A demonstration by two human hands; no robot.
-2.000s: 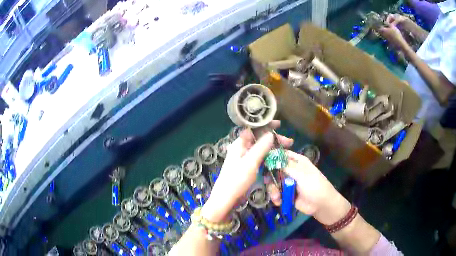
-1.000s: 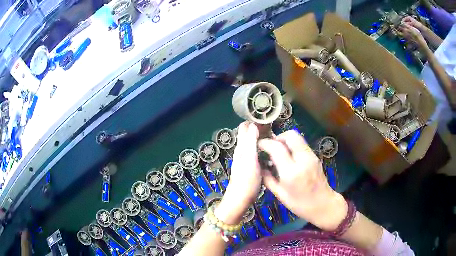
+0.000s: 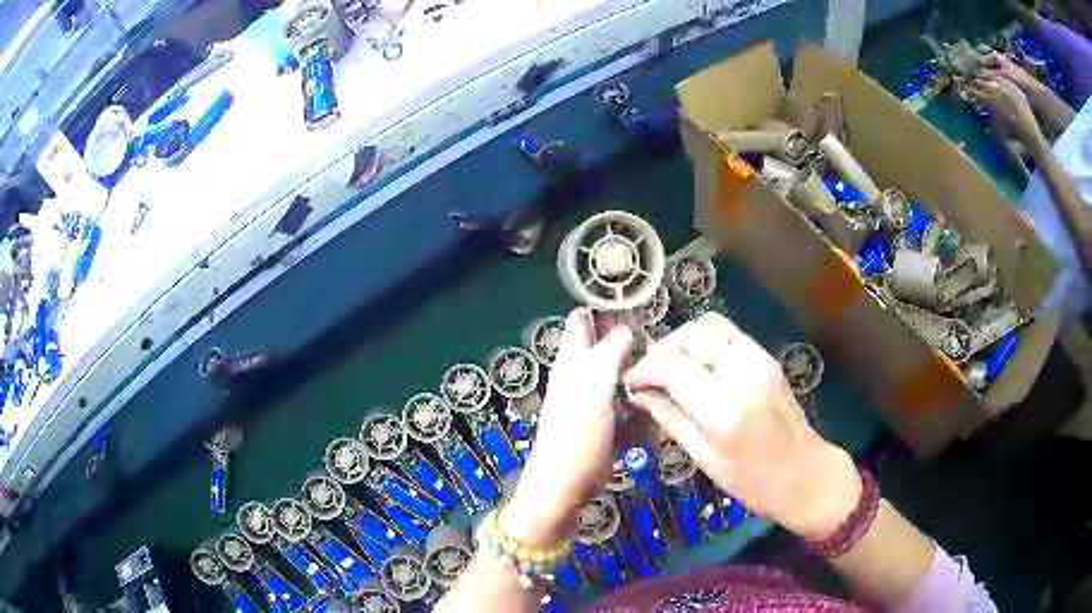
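Observation:
A fan unit is held upright in front of me, its beige-grey round head (image 3: 613, 259) with spokes around a hub facing up at the camera. My left hand (image 3: 572, 422) grips the narrow part just below the head. My right hand (image 3: 745, 419) has its thumb and fingertips pinched at the same part, from the right. The fingers mostly hide this part and the circuit board cannot be made out. A blue battery (image 3: 642, 465) shows end-on just below the hands; whether it hangs from the held unit is unclear.
Rows of fan units (image 3: 466, 387) lie on the green mat (image 3: 347, 323) under and left of my hands. An open carton (image 3: 826, 269) of jumbled units stands right. Single units (image 3: 219, 469) lie left. A bright white shelf (image 3: 419, 84) curves behind. Another person's hands (image 3: 1003, 96) work at upper right.
Two seconds ago the green board and blue battery showed in my right hand; now its fingers are pinched below the fan head. The view has shifted, so the carton sits further right.

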